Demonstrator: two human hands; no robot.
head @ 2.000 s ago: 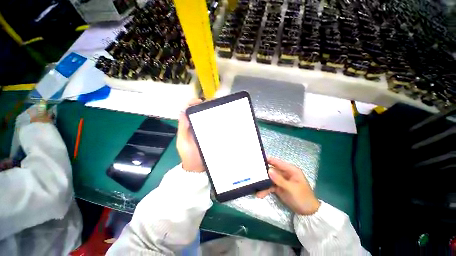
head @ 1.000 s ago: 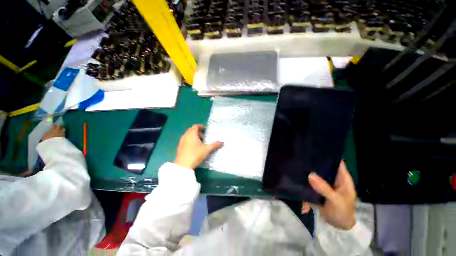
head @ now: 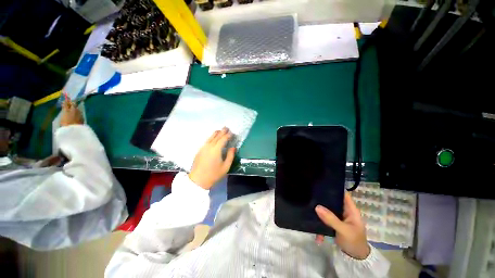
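A tablet (head: 310, 174) with a dark screen is held by its lower right edge in my right hand (head: 347, 225), over the bench's front edge. My left hand (head: 213, 160) lies on a silvery bubble wrap bag (head: 203, 122) on the green mat; whether its fingers grip the bag I cannot tell. The bag lies flat and partly covers a glossy black slab (head: 152, 119) to its left. The bag looks empty.
Bagged tablets (head: 255, 40) lie on white board at the back. A yellow post (head: 182, 27) and clip rows (head: 141, 32) stand behind. A black machine with a green button (head: 445, 157) is right, white moulded trays (head: 388, 212) below it. A neighbour's sleeve (head: 81, 157) is at left.
The tablet's lit screen has gone dark, and my right hand alone now holds it, lower and to the right. My left hand has let go of the tablet; the bag has shifted left over the black slab.
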